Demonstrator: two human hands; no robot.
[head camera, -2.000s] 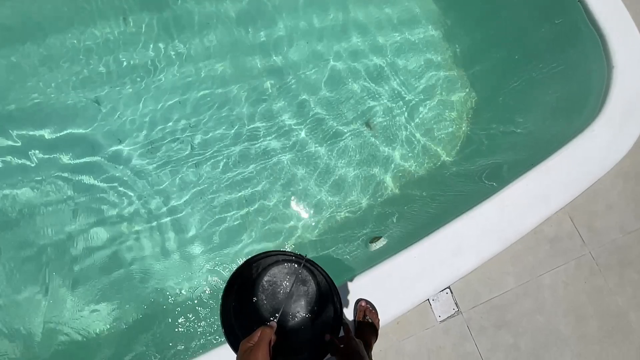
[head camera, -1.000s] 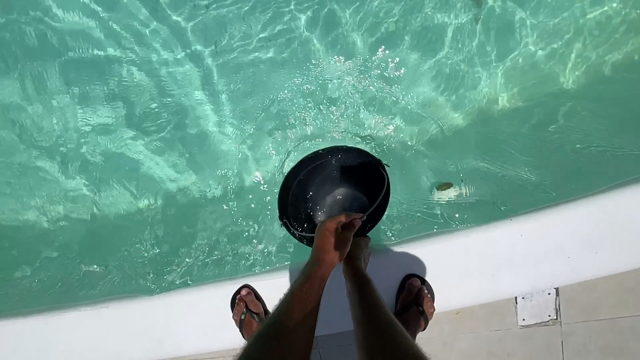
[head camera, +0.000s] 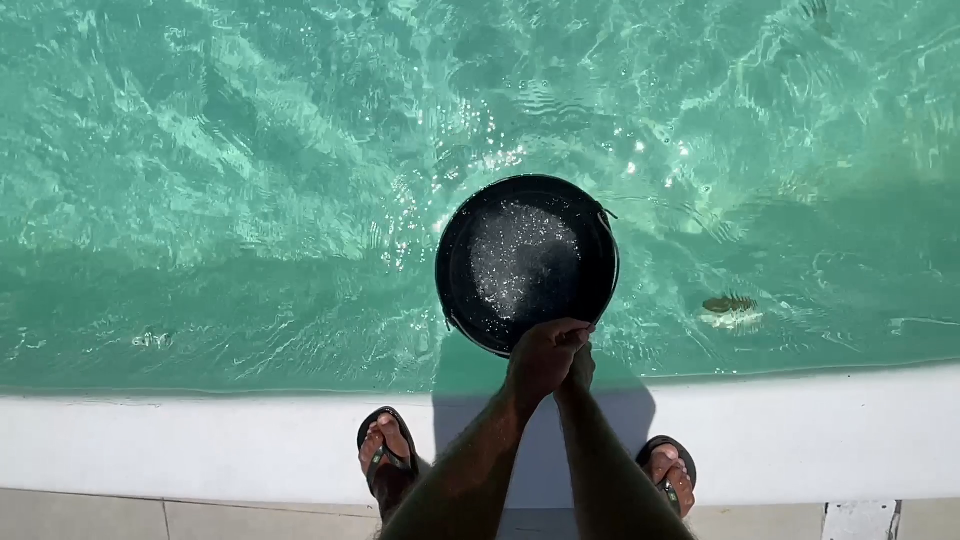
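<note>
A round black bucket (head camera: 525, 262) with a wire handle is over the pool water (head camera: 225, 187), close to the edge. Bubbly, sparkling water shows inside it. My left hand (head camera: 544, 356) is closed at the bucket's near rim, around what looks like the handle; the grip is partly hidden by the fingers. Just beside it and partly behind, my right hand (head camera: 581, 367) is also at the near side of the bucket, its fingers mostly hidden.
My feet in black flip-flops (head camera: 388, 450) stand apart on the white pool coping (head camera: 225, 442). Beige tiles (head camera: 262, 521) lie behind it, with a small square cover (head camera: 859, 521) at lower right. A brown leaf-like thing (head camera: 729, 304) is in the water to the right.
The view has shifted strongly from two seconds ago. Both hands remain at the bucket. Its open top now faces up more fully than one second ago, and the ripples around it have changed.
</note>
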